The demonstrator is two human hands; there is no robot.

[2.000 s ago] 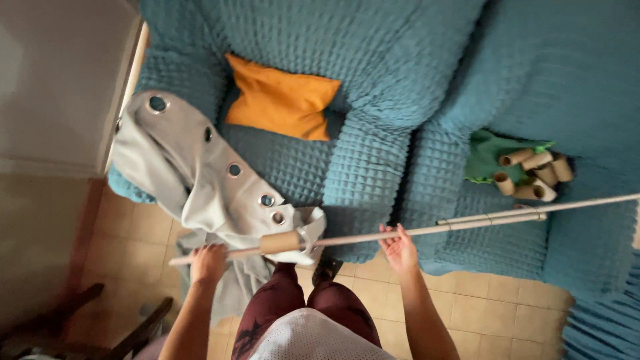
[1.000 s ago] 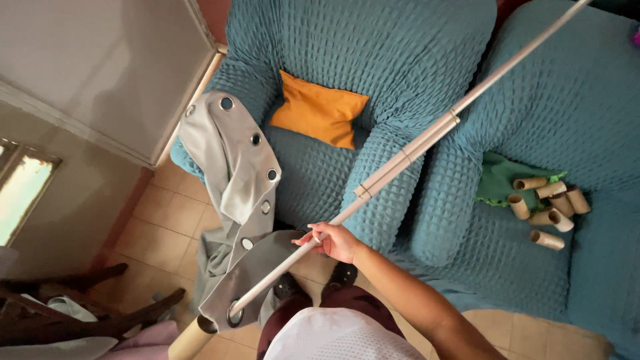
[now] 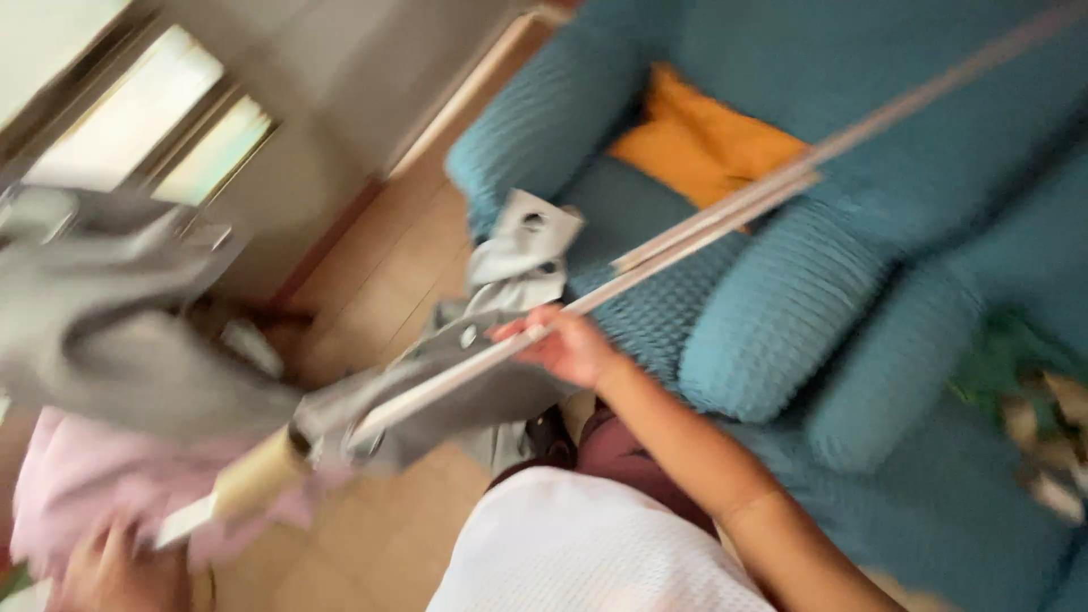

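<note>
My right hand (image 3: 565, 344) is closed around a long pale rod (image 3: 663, 270), which slants from lower left to upper right. A second, shorter length lies along it. Near the rod's lower end, a cardboard tube (image 3: 259, 476) surrounds it, and the rod passes through a grommet of the grey curtain (image 3: 476, 370). Blurred at the lower left is my left hand (image 3: 127, 565), close to the white rod end (image 3: 185, 520); whether it grips the rod cannot be told. More grey curtain fabric bulges at the left, over a pink cloth (image 3: 93, 476).
A blue-covered armchair (image 3: 782, 314) with an orange cushion (image 3: 710, 140) stands ahead. On the seat at right lie several cardboard tubes (image 3: 1041, 433) and a green cloth (image 3: 1003, 357). A window (image 3: 136, 119) is at upper left, and tiled floor (image 3: 408, 246) shows below the wall.
The left part of the curtain has risen into view beside the rod's lower end. My left hand, out of view one second ago, shows at the lower left. The view has swung left.
</note>
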